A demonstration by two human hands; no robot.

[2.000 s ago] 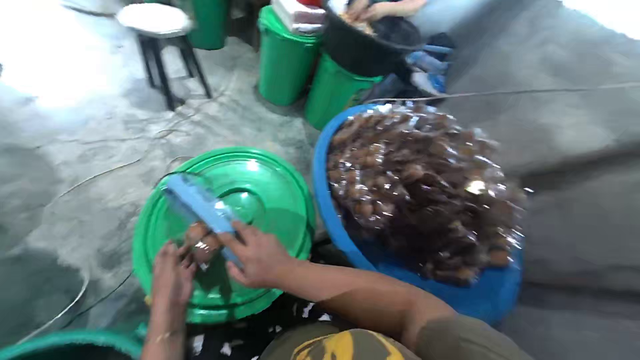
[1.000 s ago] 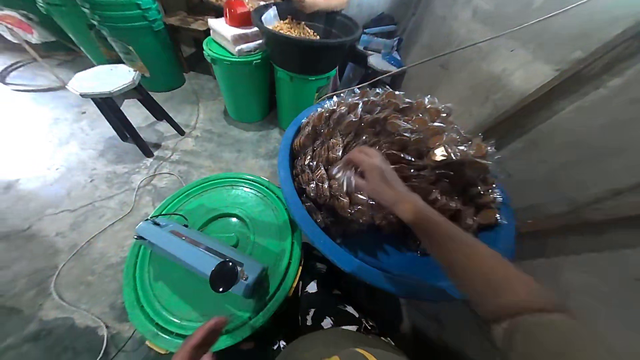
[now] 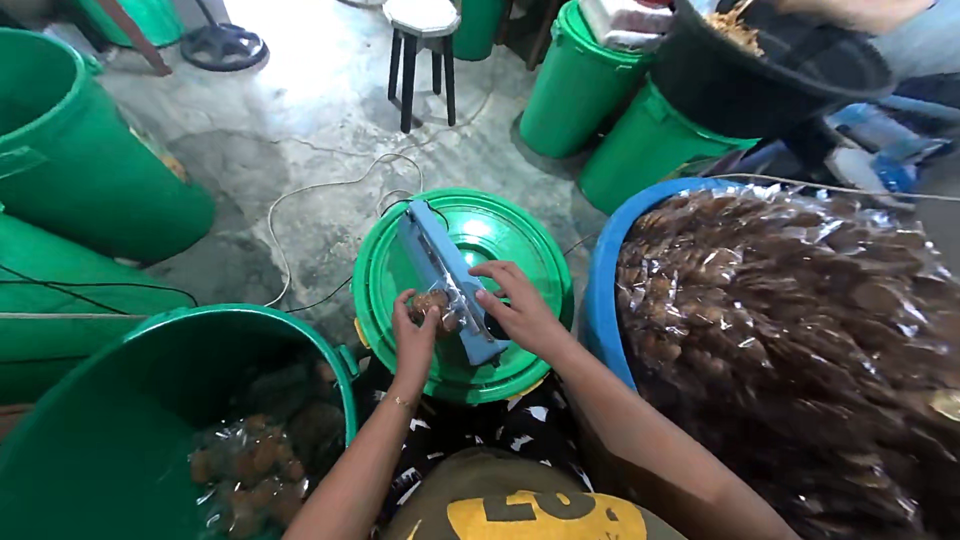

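Note:
A blue impulse heat sealer (image 3: 442, 259) lies slantwise on a round green plastic lid (image 3: 525, 240). My left hand (image 3: 415, 330) holds a clear plastic packet of brown food pieces (image 3: 430, 303) at the sealer's left side, and the packet's clear end lies across the sealing bar. On the other side my right hand (image 3: 517, 304) has its fingers at the packet's clear end, beside the black knob; whether they grip the film is unclear. Many filled clear packets (image 3: 735, 300) are heaped in a blue tub (image 3: 611, 262) on the right.
A deep green bin (image 3: 217, 319) at lower left holds more packets (image 3: 251, 472). Other green bins (image 3: 555, 82) stand around, one under a black basin (image 3: 772, 82) near another person's arm (image 3: 862, 11). A stool (image 3: 422, 19) and a pale cable (image 3: 277, 217) are on the floor.
My right hand has moved from the heap in the blue tub to the sealer. My left hand, low beside the lid a second ago, now holds a packet at the sealer. The view has shifted.

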